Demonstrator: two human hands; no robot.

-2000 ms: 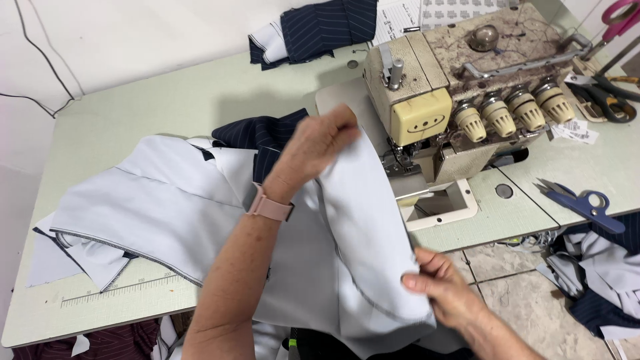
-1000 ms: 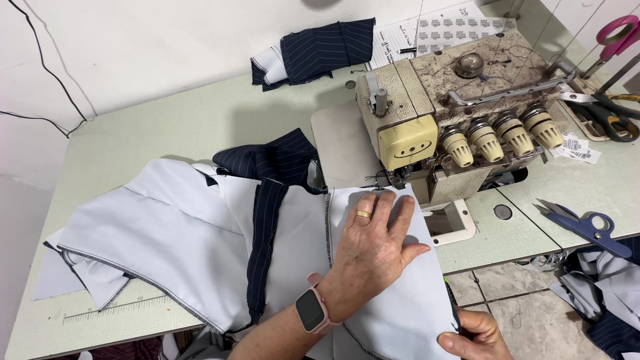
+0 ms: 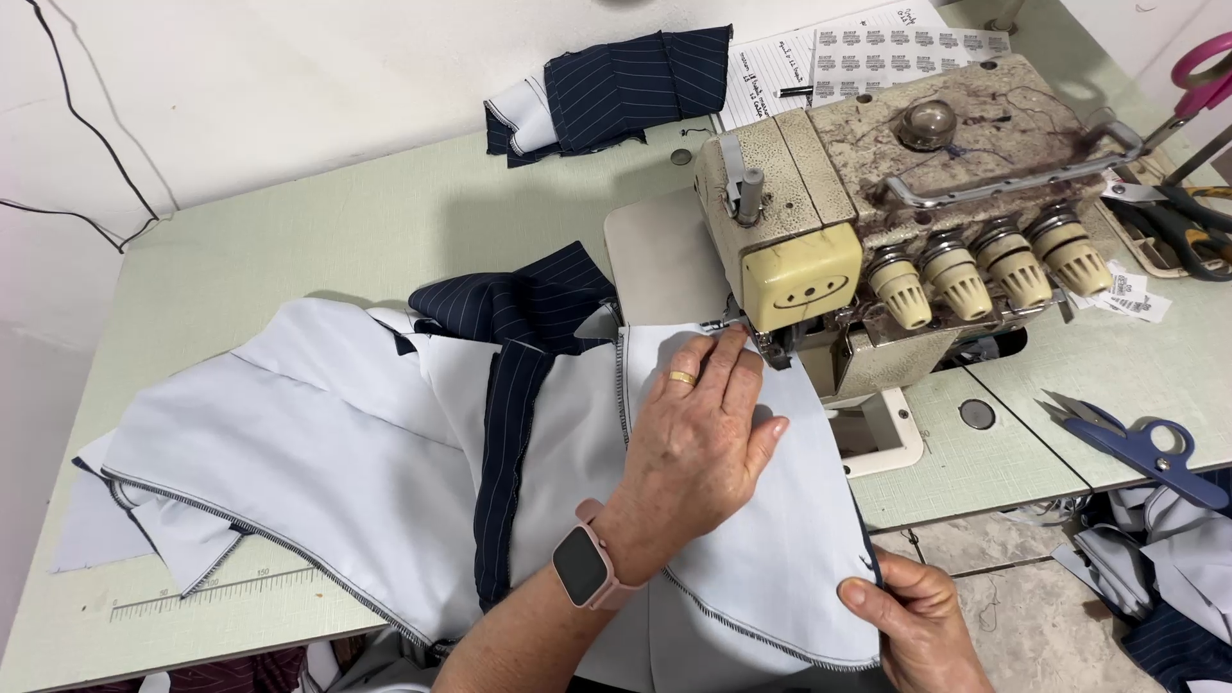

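Note:
The fabric garment piece [image 3: 568, 433], pale grey with navy pinstripe parts and overlocked dark edges, lies across the table and up to the presser foot of an overlock sewing machine [image 3: 804, 279]. My left hand [image 3: 698, 433], with a ring and a pink-strapped watch, rests flat on the pale cloth, fingertips beside the presser foot. Lower right, my right hand [image 3: 910, 611] pinches the cloth's edge between thumb and fingers, near the table's front edge. The cloth covers part of the machine's plate, and the needle is hard to see.
Folded pinstripe pieces [image 3: 635, 91] lie at the back, beside papers bearing writing [image 3: 866, 58]. Blue-handled thread snips [image 3: 1136, 448] lie right of the machine; black-handled scissors [image 3: 1179, 217] and pink-handled scissors [image 3: 1198, 87] are farther back. More fabric [image 3: 1169, 577] hangs below the table's right part.
My left hand has gone from holding the cloth up to pressing it flat at the presser foot. The cloth now lies spread beside the machine. My right hand still holds its edge.

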